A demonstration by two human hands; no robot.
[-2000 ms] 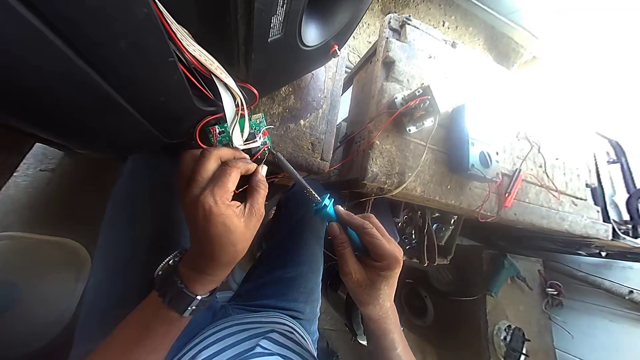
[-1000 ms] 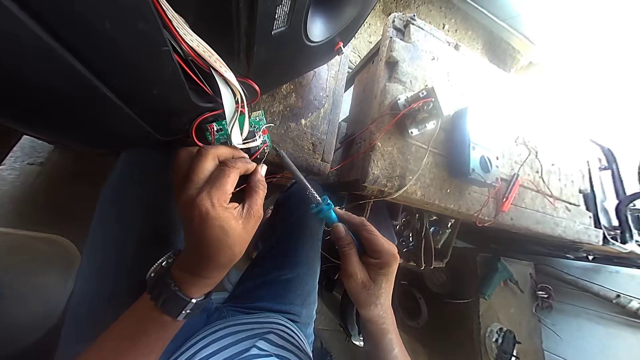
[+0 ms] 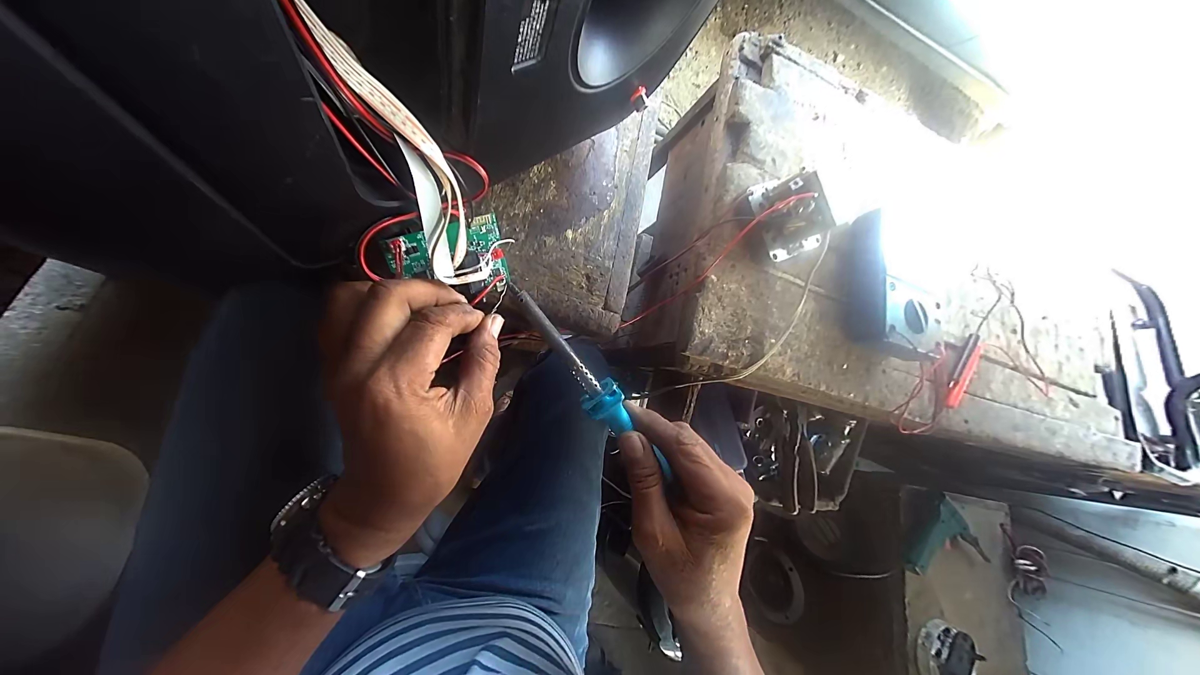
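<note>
A green circuit board (image 3: 483, 230) lies beside a black speaker cabinet (image 3: 525, 103), with a white ribbon cable (image 3: 427, 192) and red wires (image 3: 375, 239) running to it. My left hand (image 3: 412, 375) is at the board's near edge, thumb and fingers pinched by thin wires; what exactly they grip is partly hidden. My right hand (image 3: 689, 497) holds the blue handle of a soldering iron (image 3: 609, 408). The iron's tip points up and left, close to the board's right edge by the wire ends. Whether it touches them I cannot tell.
On the worn wooden bench (image 3: 787, 347) at the right are a metal-cased module (image 3: 792, 216) with red wires, a multimeter (image 3: 909, 314) and a red test probe (image 3: 964, 370). Below the bench are boxed parts (image 3: 806, 450) and a green tool (image 3: 937, 534). A pale chair (image 3: 66, 506) stands at lower left.
</note>
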